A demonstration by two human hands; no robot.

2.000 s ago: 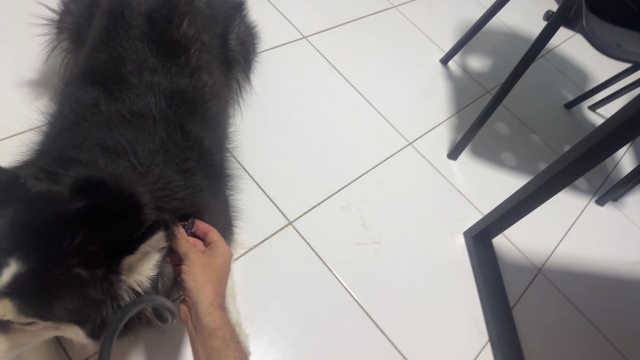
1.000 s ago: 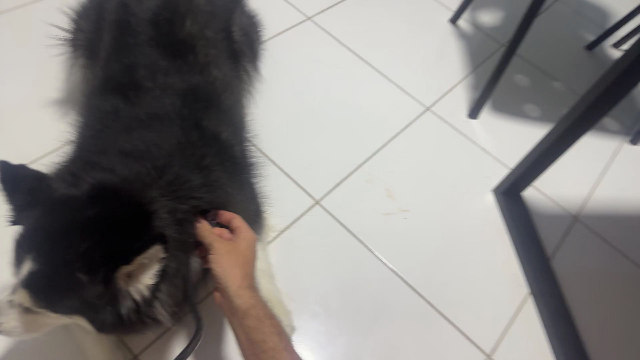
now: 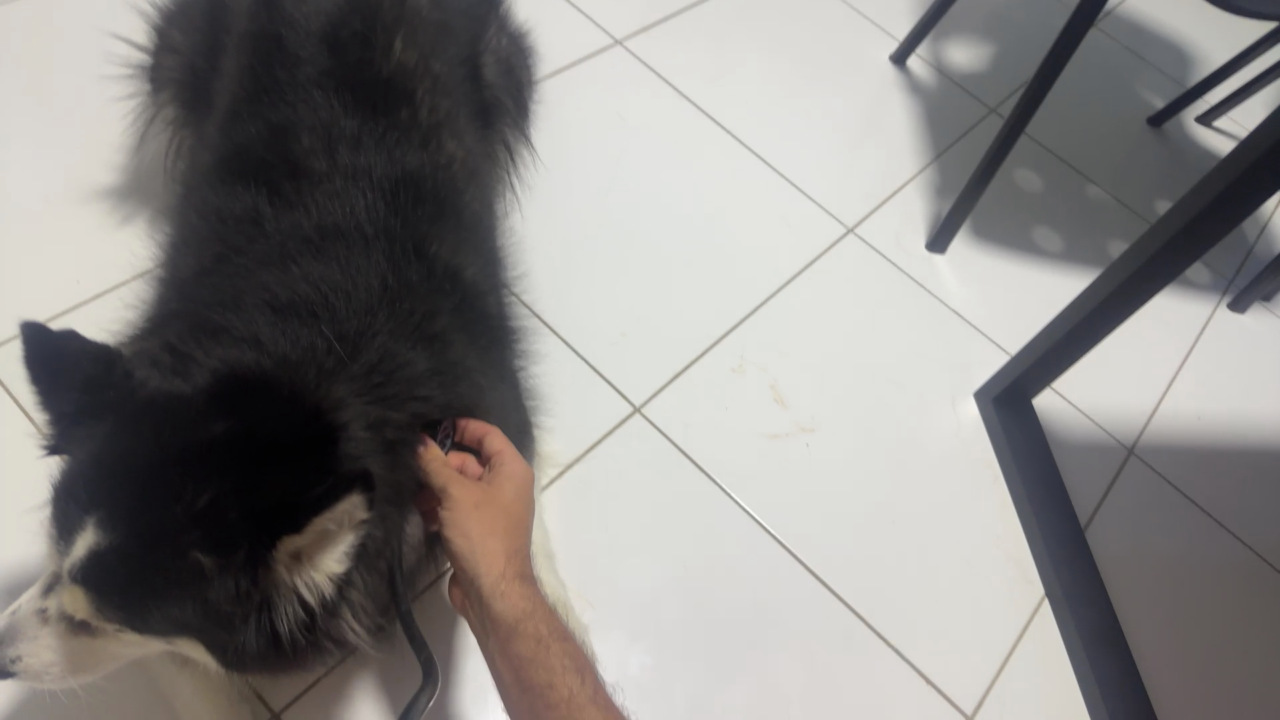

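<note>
A black and white dog [image 3: 330, 230] fills the left side of the head view, its head at the lower left with the muzzle toward the left edge. My right hand [image 3: 480, 500] is at the side of its neck, thumb and fingers pinched around a small dark clip or buckle [image 3: 445, 434] with a metallic shine, partly sunk in the fur. A dark strap, like a leash [image 3: 422, 655], runs from the neck fur beside my wrist down to the bottom edge. Fur and fingers hide how the clip and strap meet. My left hand is not in view.
White floor tiles [image 3: 700, 290] with thin grout lines lie under the dog, with faint brownish marks right of my hand. A dark angular frame [image 3: 1060, 540], like a table base, stands at the right. Dark chair legs [image 3: 1010, 130] and their shadow are at the upper right.
The dog's head has turned or lifted, so both ears now show. The strap, a raised loop by my wrist two seconds ago, now hangs lower. My right hand stays at the neck.
</note>
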